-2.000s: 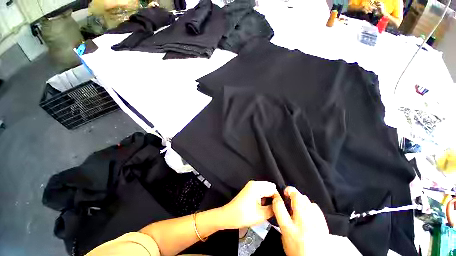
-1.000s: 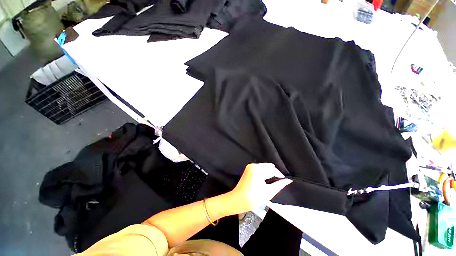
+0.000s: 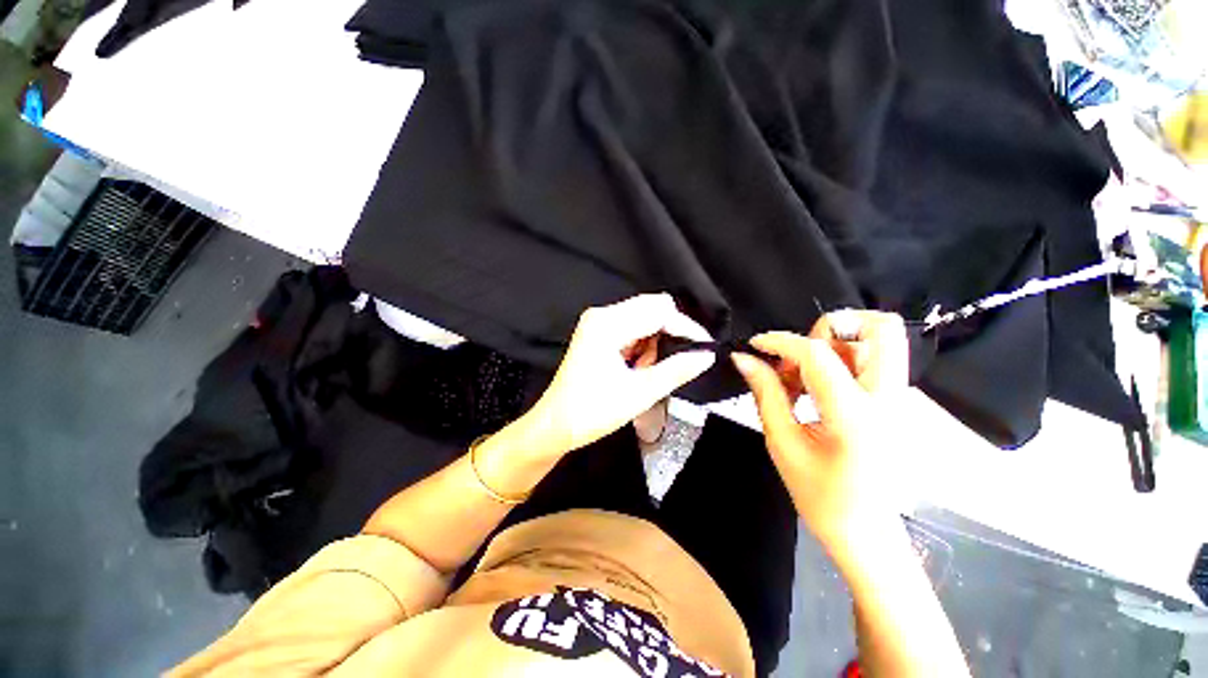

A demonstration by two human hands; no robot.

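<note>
A large black fabric [image 3: 596, 159] lies over the table with soft folds. My left hand [image 3: 616, 364] pinches its folded edge near the table's front edge. My right hand [image 3: 828, 391] is just right of it, thumb and fingertips closed at the same edge, close to the left fingertips. A thin dark line sticks up beside the right fingers; I cannot tell if it is a needle. A small clip [image 3: 933, 318] grips the fabric right of my right hand, and a twisted whitish cord [image 3: 1040, 286] runs from it to the right side.
A white table [image 3: 225, 113] extends under the cloth. A black crate [image 3: 113, 252] and heaped black cloth [image 3: 252, 424] are at the left. A slim black tool [image 3: 1139, 450] lies near the right table edge. A green box [image 3: 1183, 364] and silvery clutter are at the right.
The view has tilted down, showing more of my lap. My right hand, out of view one second ago, is back at the folded edge. My left hand still pinches the edge.
</note>
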